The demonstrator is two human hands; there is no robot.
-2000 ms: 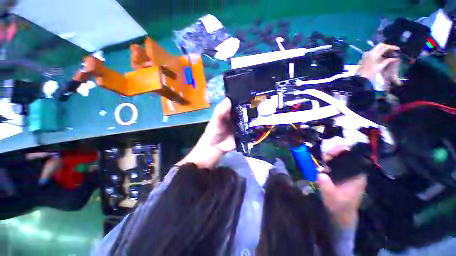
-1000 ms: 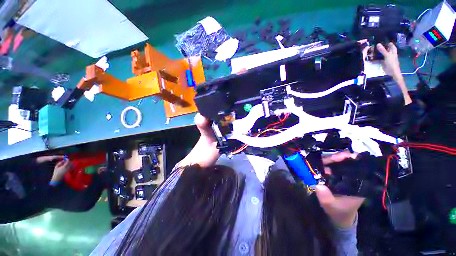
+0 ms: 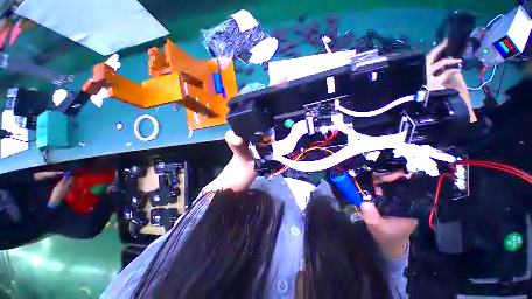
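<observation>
An opened black device unit (image 3: 286, 104) is held up in front of me, its wired inside showing. White flat cables (image 3: 329, 162), thin red and yellow wires and a small circuit board (image 3: 324, 111) cross it. My left hand (image 3: 238, 169) grips the unit's left end. My right hand (image 3: 388, 225) is below its right part, closed around a dark part (image 3: 402, 198) whose outline is unclear. A blue cylindrical battery (image 3: 348, 189) hangs by the right thumb. Much of the right hand's fingers is hidden.
Another person's hand (image 3: 452, 73) is at the unit's upper right, near a meter (image 3: 503, 45). An orange fixture (image 3: 160, 90), plastic bag (image 3: 230, 41) and white ring (image 3: 146, 127) lie on the bench (image 3: 99, 146). A parts tray (image 3: 153, 195) is lower left; red wires (image 3: 490, 165) run right.
The unit has swung closer to level and shows more of its inside than two seconds ago. The other person's hand has shifted slightly, and the black device beyond it has moved and is blurred.
</observation>
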